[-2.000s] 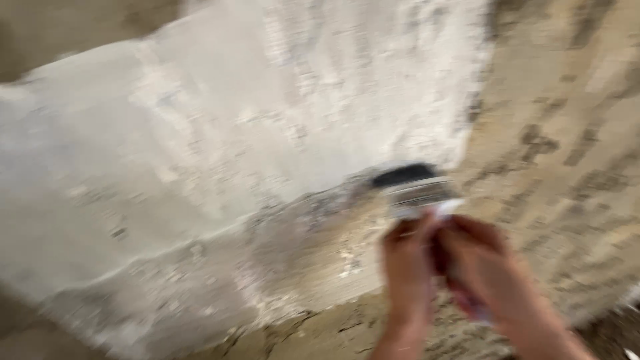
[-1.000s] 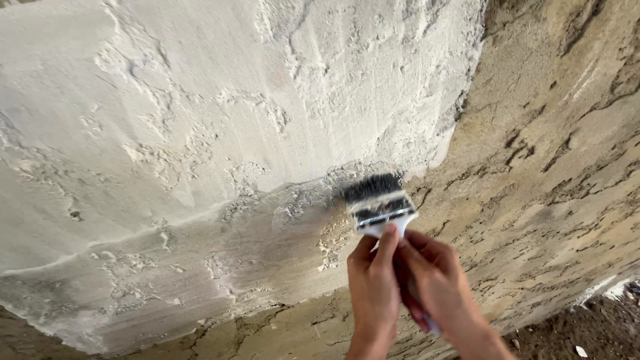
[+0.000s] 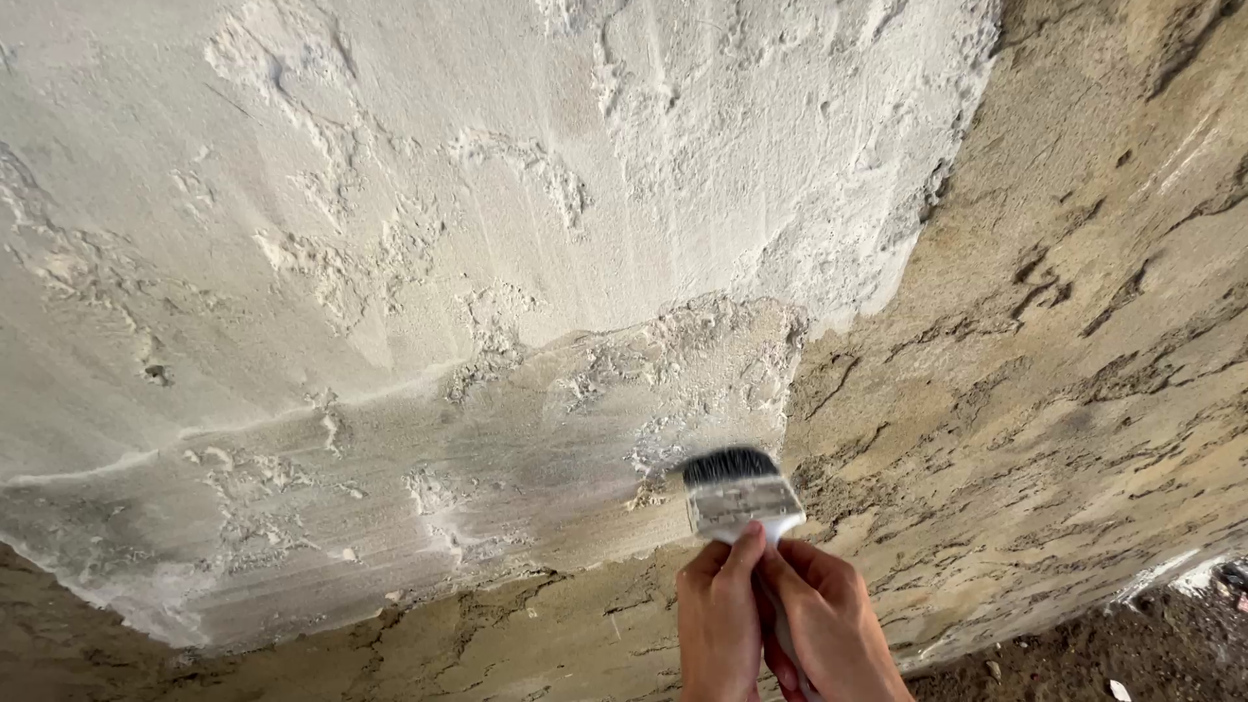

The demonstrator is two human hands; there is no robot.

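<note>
Both hands grip one flat paintbrush (image 3: 746, 497) with dark bristles, a whitish-smeared metal ferrule and a white handle. My left hand (image 3: 720, 614) closes on the handle from the left, its thumb near the ferrule. On the right, my right hand (image 3: 829, 619) holds the same handle, touching the left one. The bristle tips meet the rough wall at the lower right of a pale coated area. White coating (image 3: 546, 195) covers the upper left of the wall; a greyer, thinner-looking band (image 3: 390, 487) lies below it.
Bare brown, cracked wall surface (image 3: 1053, 390) spreads on the right and along the bottom. Raised crusty lumps (image 3: 526, 166) stand out of the white coating. Dark soil (image 3: 1082, 653) with small pale bits lies at the lower right, beside a white-splashed wall edge (image 3: 1160, 575).
The brush, held in both hands, has moved downward along the wall, away from the lower edge of the bright white coating. Pale material shows where the bristles were one second ago.
</note>
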